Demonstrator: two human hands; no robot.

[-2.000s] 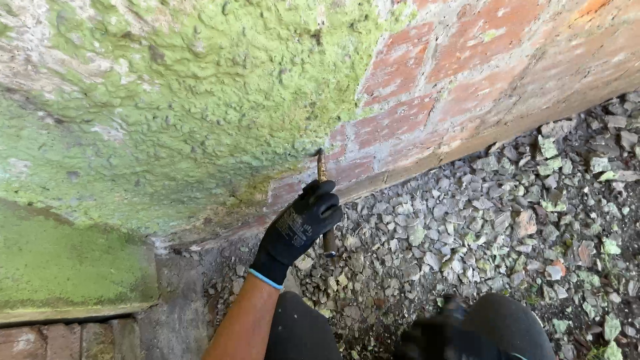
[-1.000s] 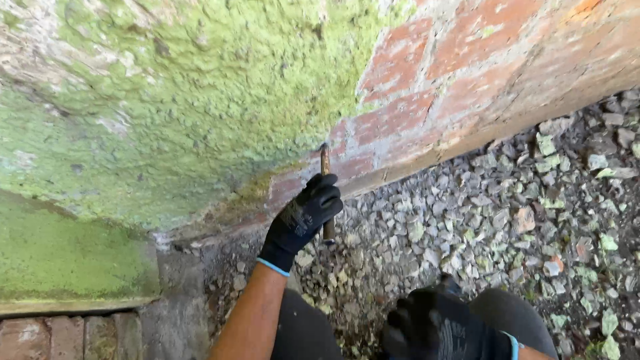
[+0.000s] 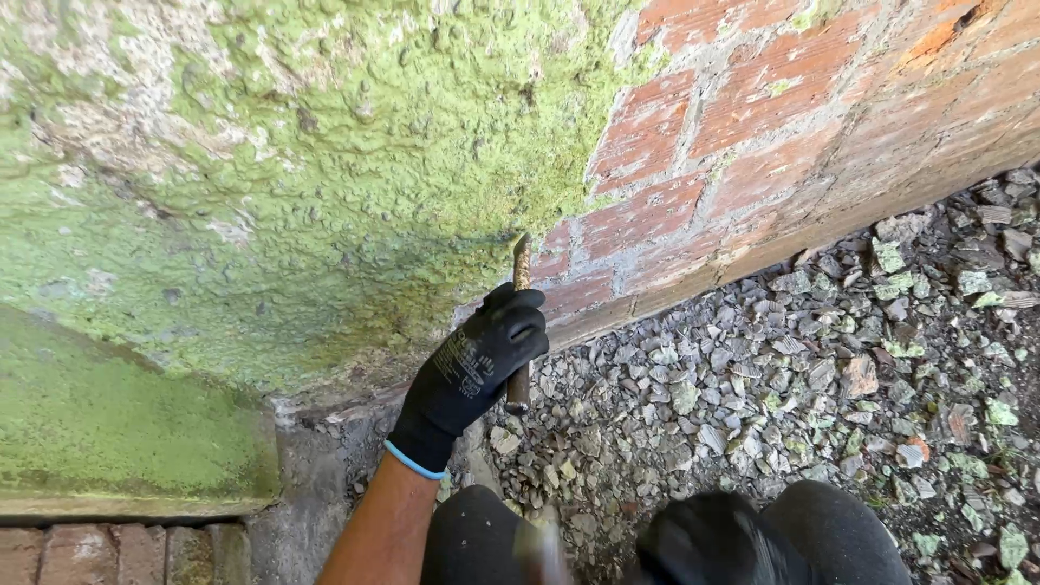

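Observation:
My left hand (image 3: 483, 357), in a black work glove with a blue cuff edge, is closed around a worn metal chisel (image 3: 521, 264). The chisel's tip meets the wall where green-painted rough render (image 3: 390, 179) borders exposed red brick (image 3: 642, 215); its butt end points down toward me. At the bottom, my right hand (image 3: 711, 540), also in a black glove, is motion-blurred in front of my knee. Beside it is a blurred tool (image 3: 546, 552), perhaps a hammer head; the handle cannot be made out, though the right fingers look closed.
Broken render chips and rubble (image 3: 731, 390) cover the ground along the wall's foot. A green-painted ledge (image 3: 130, 422) juts out at the left, above a row of bricks (image 3: 89, 556). Both my knees (image 3: 837, 528) are at the bottom edge.
My right hand has shifted in the lower part of the view, and a blurred tool now shows beside it. My left hand still holds the chisel at the edge of the render.

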